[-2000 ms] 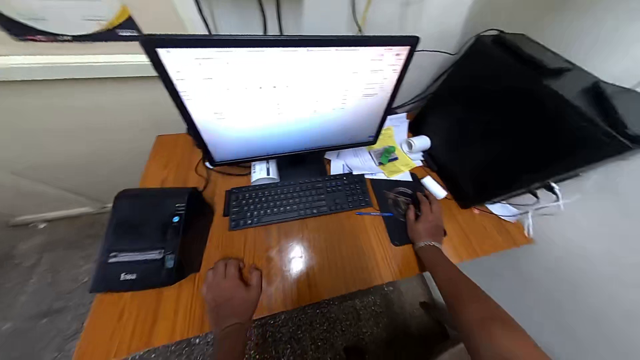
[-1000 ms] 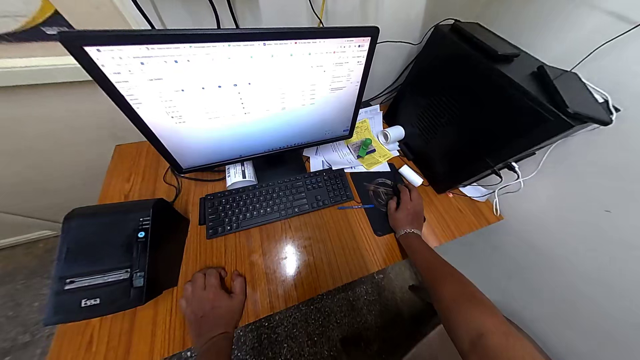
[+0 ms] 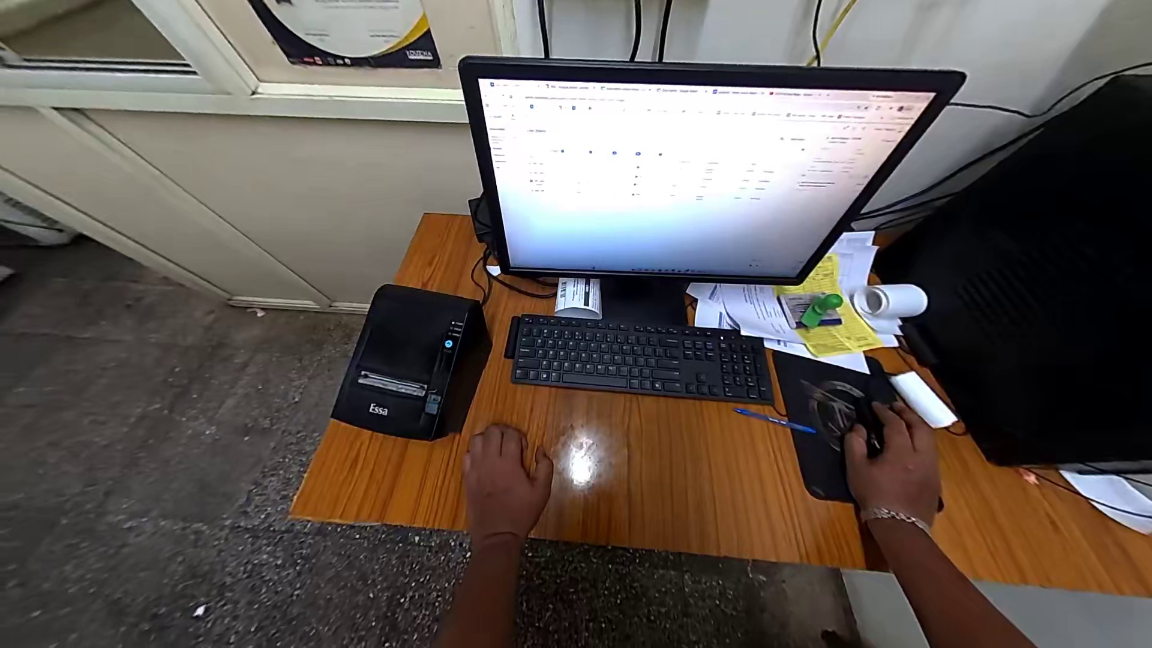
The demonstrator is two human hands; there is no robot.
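Observation:
My right hand rests over a black computer mouse, which it mostly covers, on a dark mouse pad. A chain bracelet circles that wrist. My left hand lies palm down on the wooden desk, holding nothing, below the black keyboard. Behind the keyboard stands a monitor with a lit page on its screen. A blue pen lies partly on the mouse pad, left of my right hand. The black Essa receipt printer sits left of the keyboard.
Papers, a yellow sheet, a green-capped item and a white paper roll lie right of the monitor's stand. Another white roll is beside my right hand. A large black device fills the right side, with cables behind.
The view has swung to the left, bringing more floor and wall into sight. My right hand stays on the mouse and my left hand stays on the desk.

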